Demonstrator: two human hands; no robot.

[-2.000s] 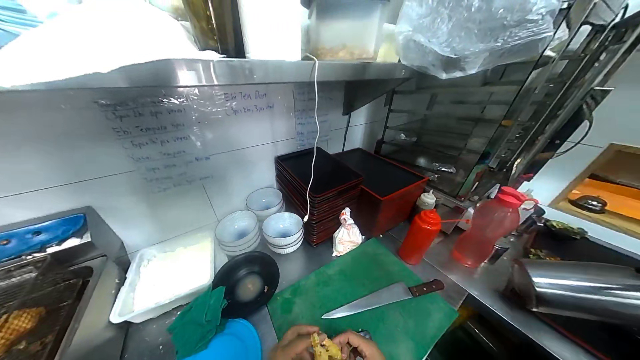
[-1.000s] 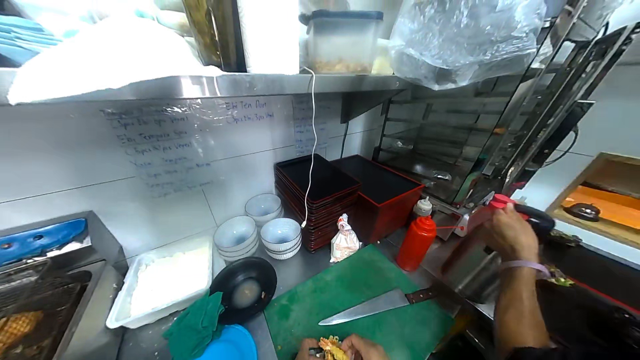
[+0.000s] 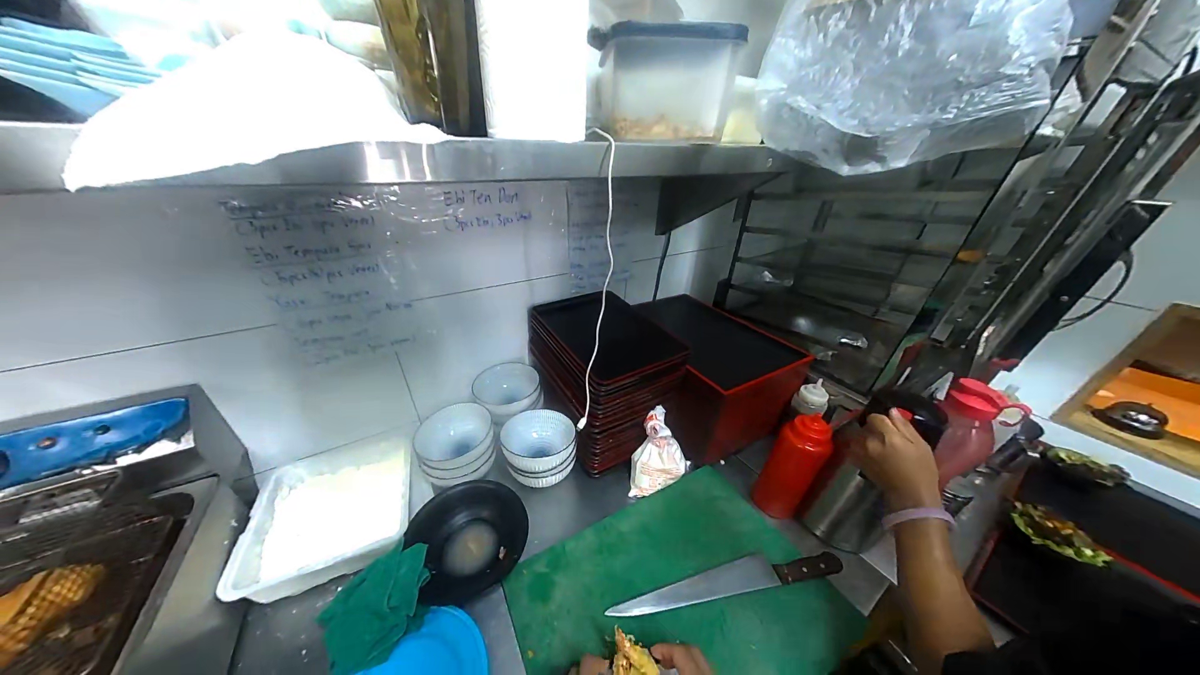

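At the bottom edge of the head view, my left hand point(image 3: 591, 666) and my right hand point(image 3: 682, 658) hold a piece of golden fried food point(image 3: 634, 653) between them, over the green cutting board point(image 3: 656, 553). Both hands are mostly cut off by the frame. A chef's knife point(image 3: 712, 586) with a dark wooden handle lies flat on the board, just beyond the hands, its tip pointing left. Left of the hands are a blue plastic bowl point(image 3: 436, 647), a green cloth point(image 3: 375, 605) and a black dish point(image 3: 469, 544).
A co-worker's hand point(image 3: 895, 455) is on a dark-topped metal jug point(image 3: 844, 506) at right, beside a red squeeze bottle point(image 3: 793, 466) and a pink pitcher point(image 3: 966, 427). Behind the board stand stacked trays point(image 3: 609, 347), bowls point(image 3: 539, 441) and a small bag point(image 3: 658, 459). A fryer point(image 3: 103, 562) is left.
The co-worker's arm, absent two seconds ago, came in at right and was at the pink pitcher one second ago. The pitcher now stands farther right, and the hand is on the metal jug.
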